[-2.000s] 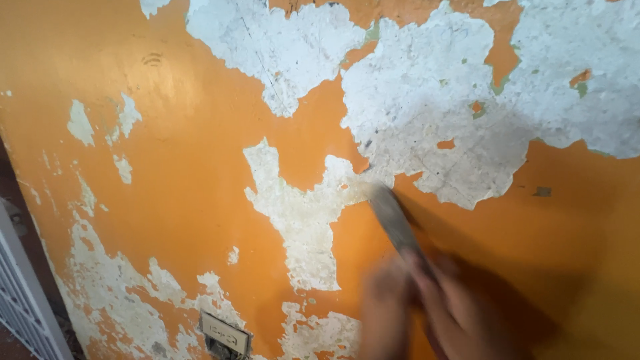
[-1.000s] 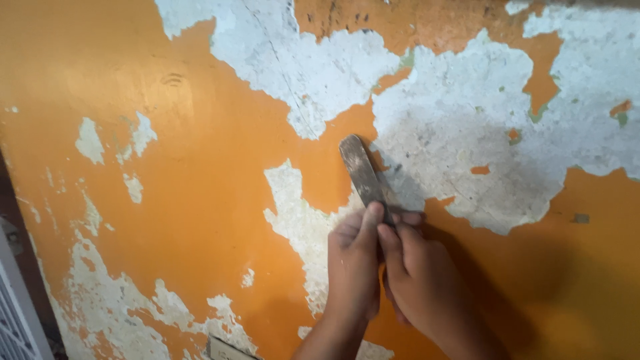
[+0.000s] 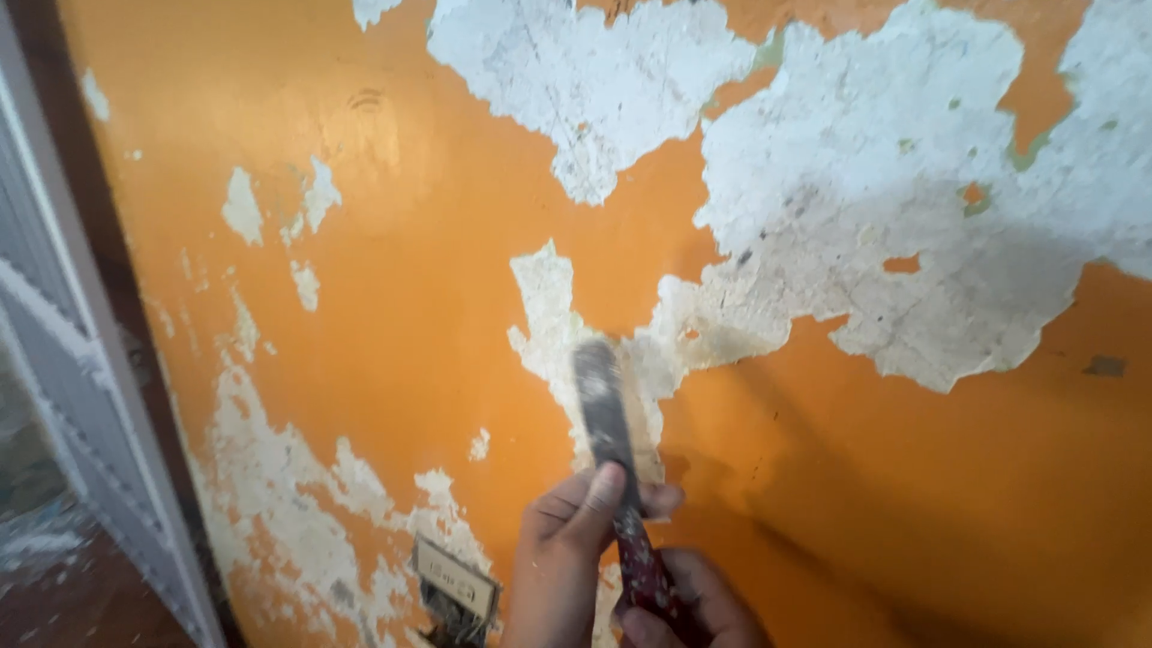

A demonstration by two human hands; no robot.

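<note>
A flat metal scraper blade (image 3: 607, 405) with a dark red, paint-flecked handle is held in both hands. My left hand (image 3: 576, 540) grips it where blade and handle meet, thumb on top. Lower down, my right hand (image 3: 688, 598) is closed around the handle. The rounded blade tip lies over a bare plaster patch on the orange painted wall (image 3: 405, 315); whether it touches the surface is unclear because of blur. This patch joins a large bare area (image 3: 864, 198) at upper right. Ragged paint edges surround both.
An electrical wall box (image 3: 456, 576) with a tilted cover strip bearing writing and wires below sits at lower left of my hands. A light metal door or gate frame (image 3: 85, 342) stands at the left edge. Debris lies on the floor (image 3: 54, 567) beyond it.
Both hands and the scraper have moved down and left along the wall since one second ago. The bare patch now connects to the larger area, as it seemed to two seconds ago.
</note>
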